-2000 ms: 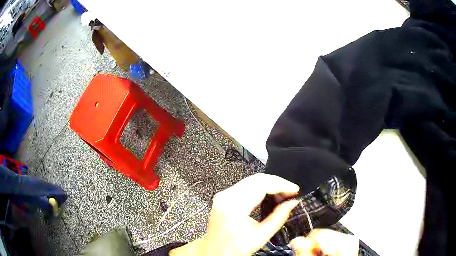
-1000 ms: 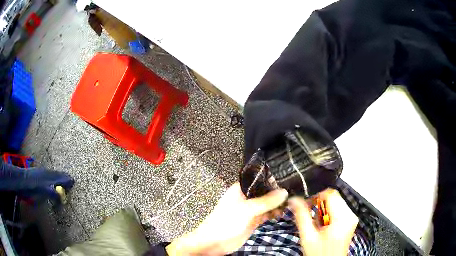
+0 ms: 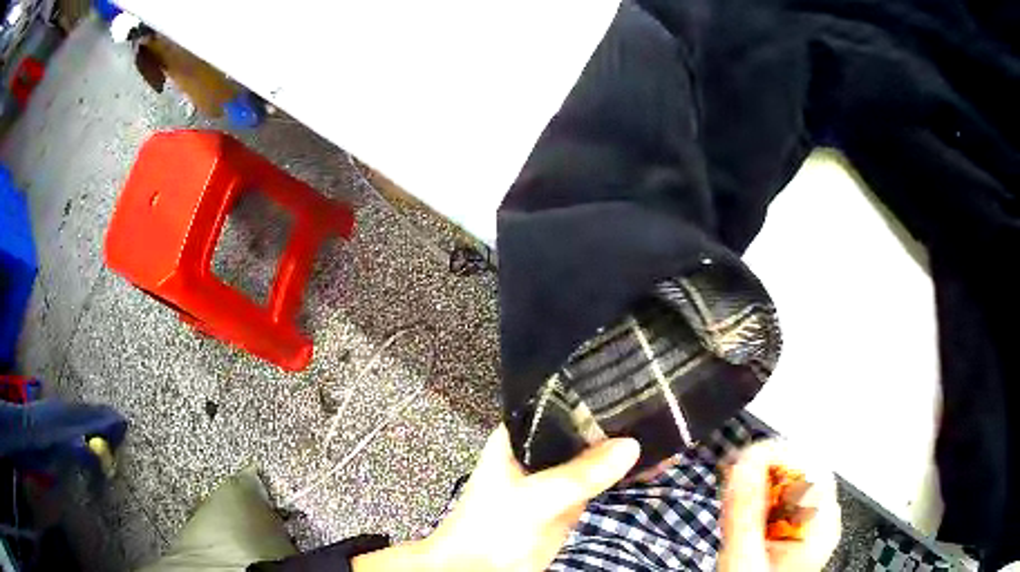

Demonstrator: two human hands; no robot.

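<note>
A black sleeve (image 3: 604, 246) of the black jacket (image 3: 884, 89) hangs over the table's near edge. Its open cuff faces me and shows plaid lining (image 3: 626, 374) in black, grey and cream. My left hand (image 3: 520, 503) grips the lower left rim of the cuff, thumb on the near side of the rim. My right hand (image 3: 777, 508) is right of and below the cuff, apart from it, curled around orange-handled thread snips (image 3: 790, 505). The snips' blades cannot be made out clearly.
The white table (image 3: 369, 89) runs from upper left to lower right. A red stool (image 3: 201, 240) stands on the speckled floor at left. Navy-and-white checked cloth (image 3: 649, 525) lies below my hands. A person's blue sleeve (image 3: 56, 436) and an olive-green shape (image 3: 229, 525) are at lower left.
My right hand has moved away from the cuff to the lower right. The cuff, first partly covered by my hands, now shows more of its open lining. The whole view has shifted.
</note>
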